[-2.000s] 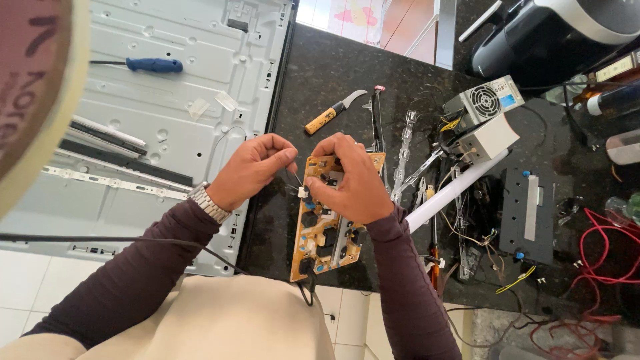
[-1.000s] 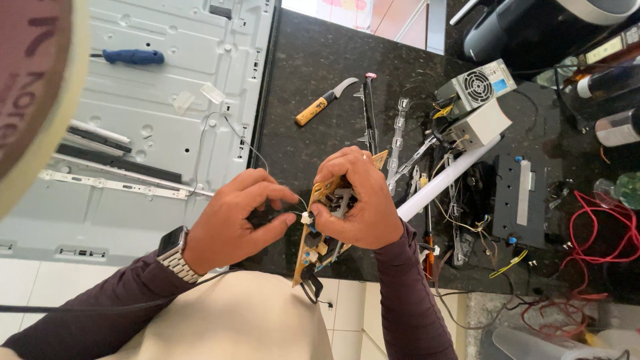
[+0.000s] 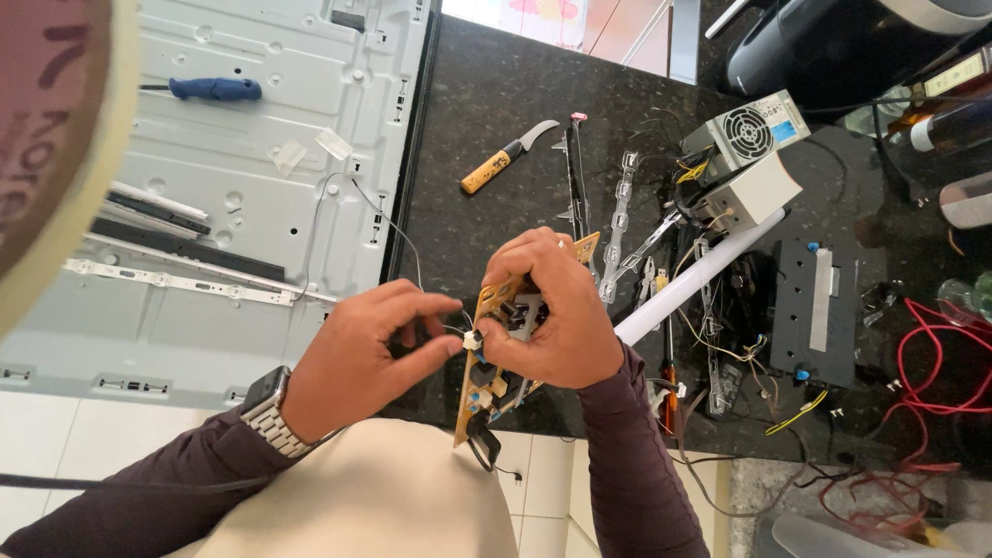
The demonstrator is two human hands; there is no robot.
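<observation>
My right hand [image 3: 554, 310] grips a brown circuit board [image 3: 467, 387] by its upper part, with the board tilted on edge above the counter's front edge. Capacitors and other components cover the board's face. A white connector [image 3: 471, 339] sits at its left edge, beside my right thumb. My left hand [image 3: 372, 349] is just left of the connector, thumb and index finger apart; whether a fingertip touches the thin wire there is unclear. That thin wire [image 3: 419, 260] loops from behind my left hand onto the metal panel. A black cable hangs by the board's lower end.
A grey metal panel [image 3: 232, 155] at the left carries a blue-handled screwdriver [image 3: 215, 89] and several strips [image 3: 182, 280]. The dark stone counter [image 3: 480, 101] holds a hooked knife [image 3: 508, 157], a power supply unit [image 3: 748, 136], a white tube [image 3: 701, 275], a black plate [image 3: 790, 310] and red cables [image 3: 930, 372].
The board was turned with its component face toward the view two seconds ago and is now more edge-on. My left fingers were pinched together near the connector then; now they are apart.
</observation>
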